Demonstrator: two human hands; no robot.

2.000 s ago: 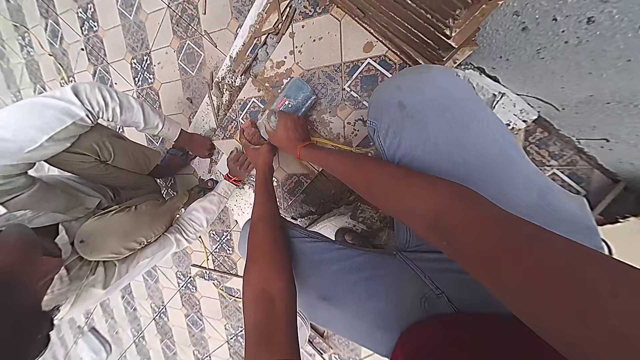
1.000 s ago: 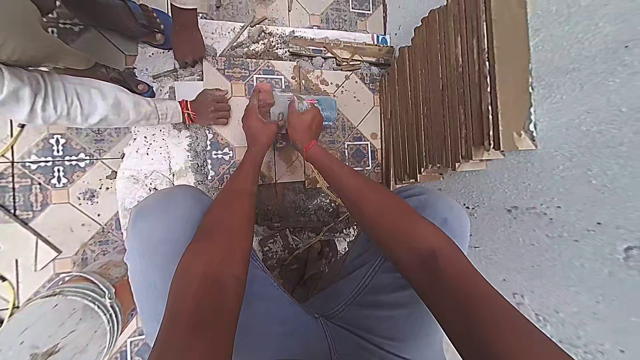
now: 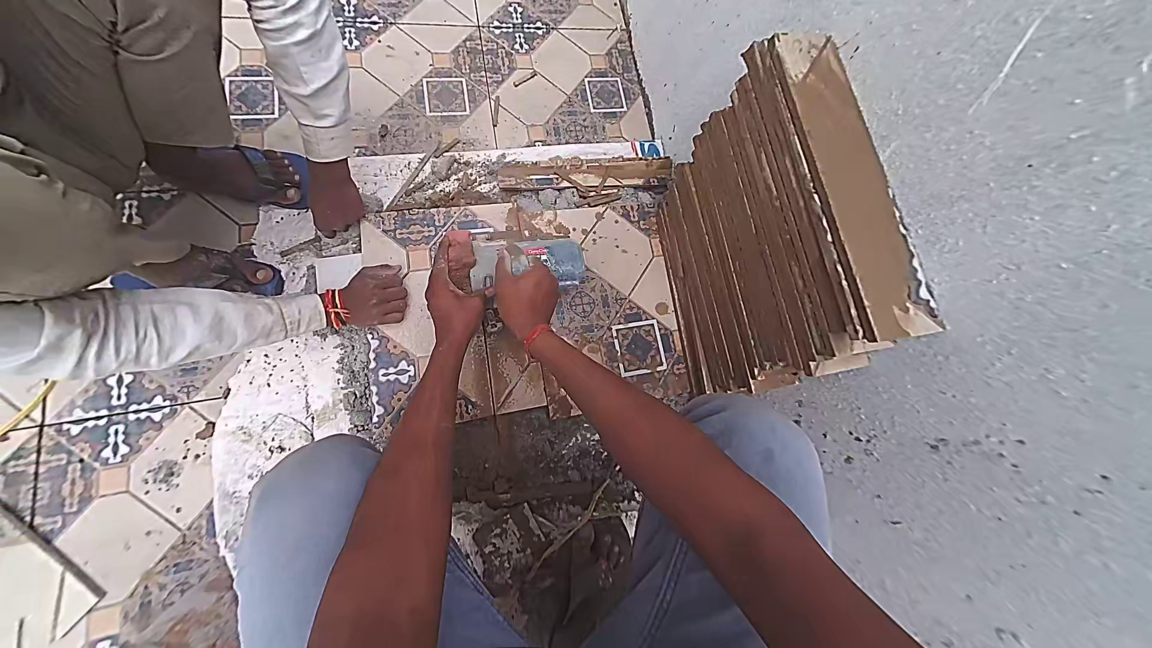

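A handheld power tool (image 3: 562,261) with a blue-grey, dusty cylindrical body lies sideways, low over a patterned floor tile (image 3: 630,261); it looks like an angle grinder or tile cutter. My left hand (image 3: 454,292) is around its left end, thumb up, beside a reddish part. My right hand (image 3: 526,288) grips the middle of its body, a red thread on the wrist. The tool's disc is hidden or too unclear to make out. Just left, a co-worker's fist (image 3: 376,295) with a red and yellow wrist thread rests on the tile edge.
A row of stacked tiles (image 3: 747,225) leans against the grey wall (image 3: 1008,270) at right. The co-worker's other hand (image 3: 336,198) and sandalled feet are at upper left. Wood strips (image 3: 585,171) lie beyond the tile. Broken, dirty ground (image 3: 540,459) shows between my knees.
The view has turned strongly since the first frame. Both my hands remain on the power tool throughout. The co-worker's hands stay near the tile's left side.
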